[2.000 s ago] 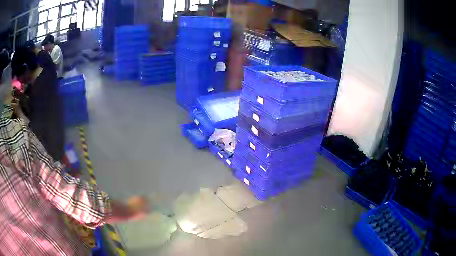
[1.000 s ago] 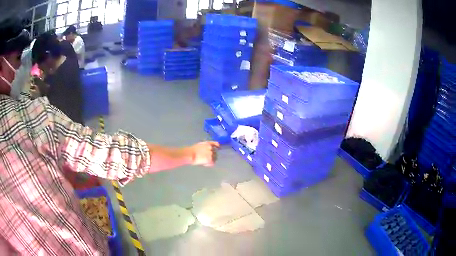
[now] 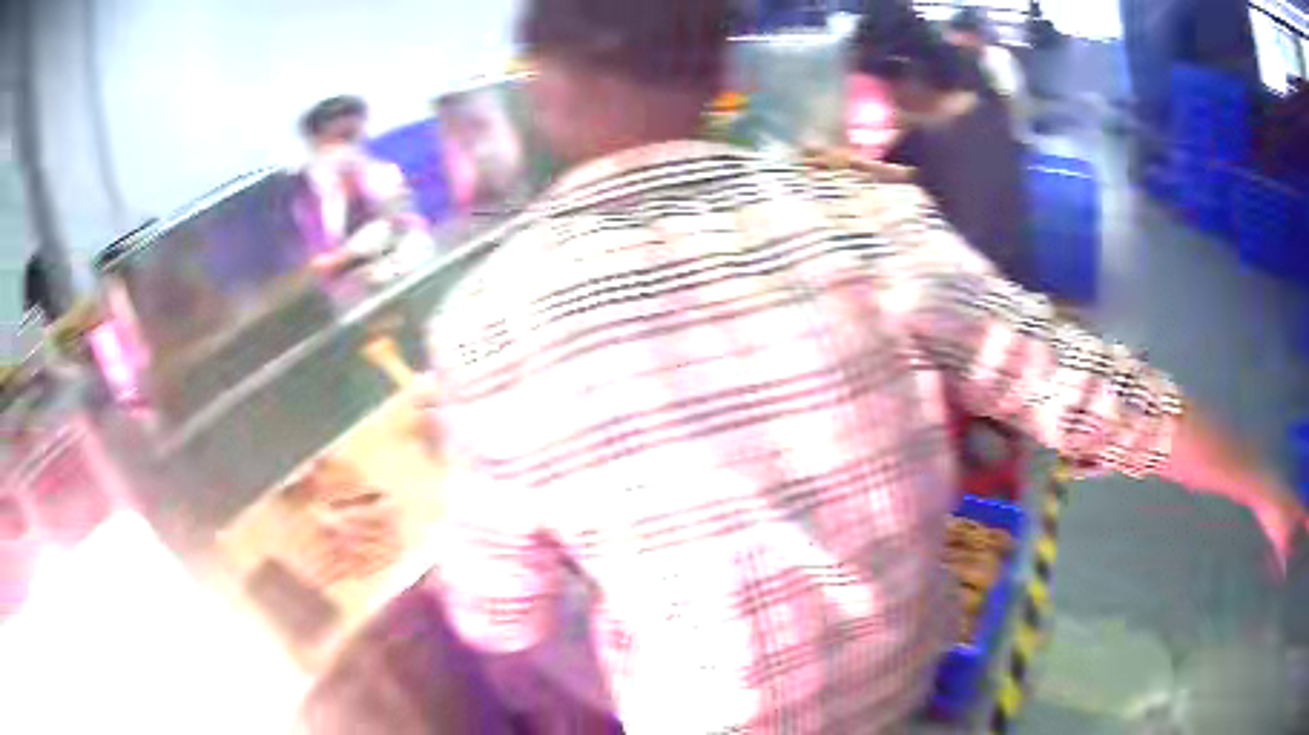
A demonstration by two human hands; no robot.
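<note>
Neither of my hands is in view. Nearest in front of me is a seated person in a pink-white checked shirt (image 3: 704, 431), seen from behind, with the right arm stretched out to the right. Left of this person is a wooden bench top (image 3: 259, 531) with a blurred brown-orange pile (image 3: 345, 531) on it. A small tan, upright item (image 3: 388, 361) stands near the bench's back edge. A blue crate (image 3: 1016, 520) with tan pieces (image 3: 976, 567) is on the floor to the person's right. The lower left is lost in white-pink glare.
A dark green belt (image 3: 345, 345) runs behind the bench. A person (image 3: 359, 216) sits across it. Another person in dark clothes (image 3: 969, 180) is farther along, beside a blue crate stack (image 3: 1062, 230). Yellow-black tape (image 3: 1028, 632) marks the floor. Blue stacks (image 3: 1206, 158) stand far right.
My view has swung left. The bench and green belt have come in; the near crate stack and white pillar have gone out. The neighbour's arm still reaches right, its hand now lower.
</note>
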